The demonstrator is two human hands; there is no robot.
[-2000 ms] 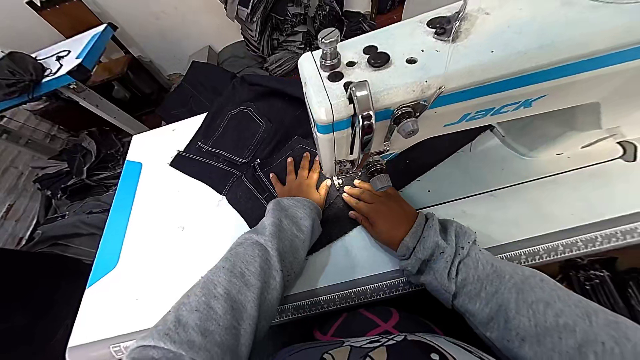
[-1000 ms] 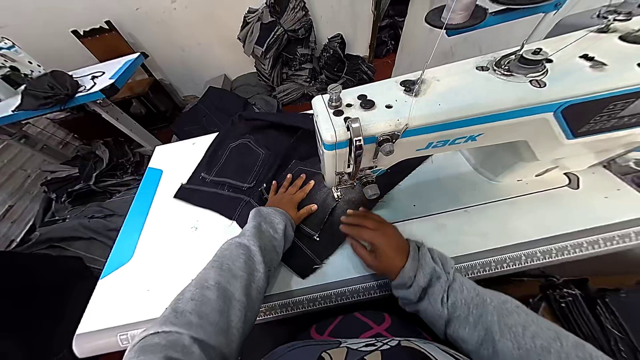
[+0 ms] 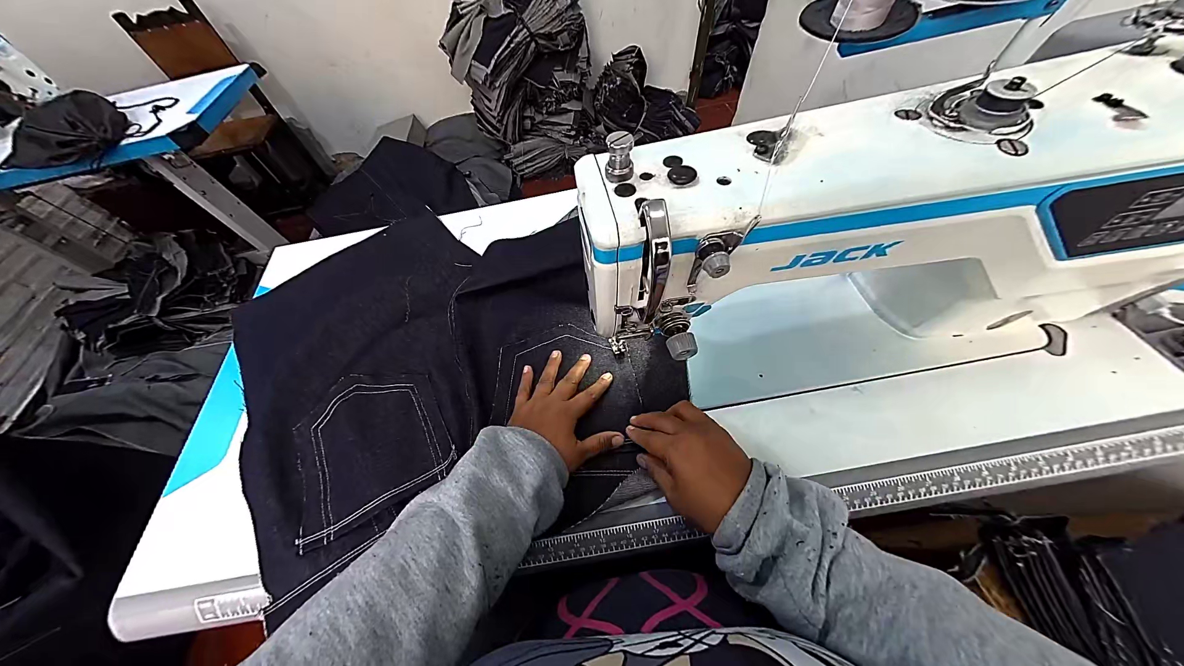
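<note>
Dark denim trouser panels [image 3: 351,314] lie across the bed of a Jack sewing machine [image 3: 832,222]. At the left, a stitched denim pocket [image 3: 379,453] shows light double seams. A second pocket [image 3: 546,347] lies by the presser foot [image 3: 618,346], partly under my left hand. My left hand [image 3: 566,407] rests flat on that pocket with its fingers spread, just below the foot. My right hand [image 3: 689,462] touches the right edge of the denim, thumb and fingers bent; whether it pinches the cloth is hard to see.
A ruler strip [image 3: 1008,472] runs along the table's front edge. Bundles of denim pieces [image 3: 527,83] stand behind the table. Further left is another table [image 3: 176,120] with a dark cloth bag [image 3: 69,129]. Cut dark pieces [image 3: 1054,573] lie at the lower right.
The denim has turned and spread toward the front left, with its left pocket nearer the front edge. My right hand, raised off the cloth a second ago, is now at its edge.
</note>
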